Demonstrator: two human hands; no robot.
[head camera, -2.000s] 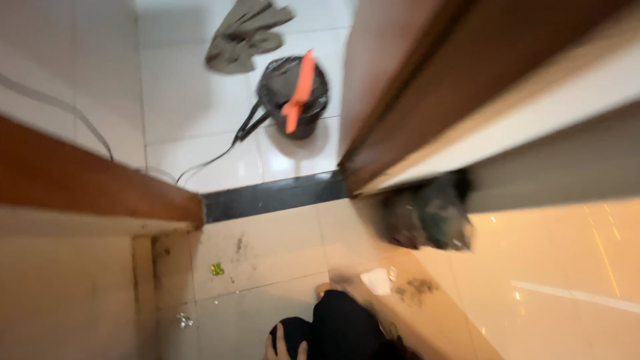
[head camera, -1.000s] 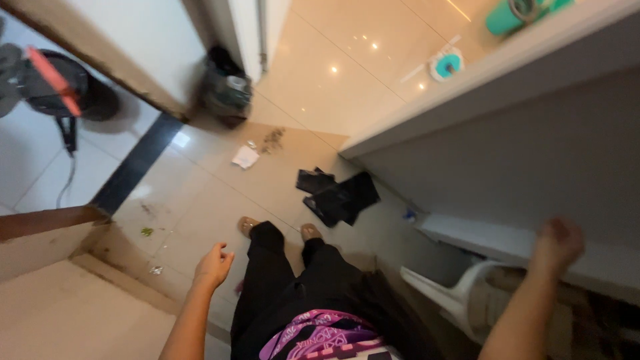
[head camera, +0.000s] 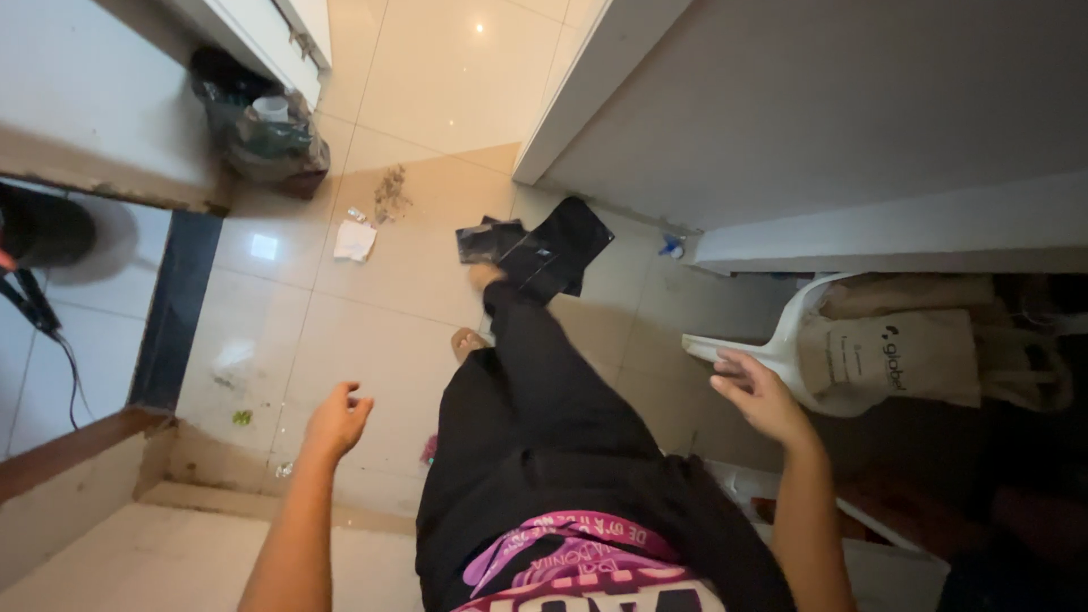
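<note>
My left hand hangs over the tiled floor at the left, fingers slightly curled and apart, holding nothing. Out to the right is my right hand, also empty with its fingers apart, above the edge of a white plastic chair. Black plastic packages lie on the floor in front of my legs, one foot at their edge. A crumpled white paper rests on the tiles beside a patch of scattered dirt. Nearer my left hand is a small green wrapper.
A filled trash bag stands against the wall at upper left. Beyond the dark threshold are a black bin and a cable. At right, a grey partition borders the floor; a cloth bag with writing lies on the chair.
The view has swung right since two seconds ago. My right hand has come down from beside the partition to the chair's edge. One foot has stepped forward to the black packages.
</note>
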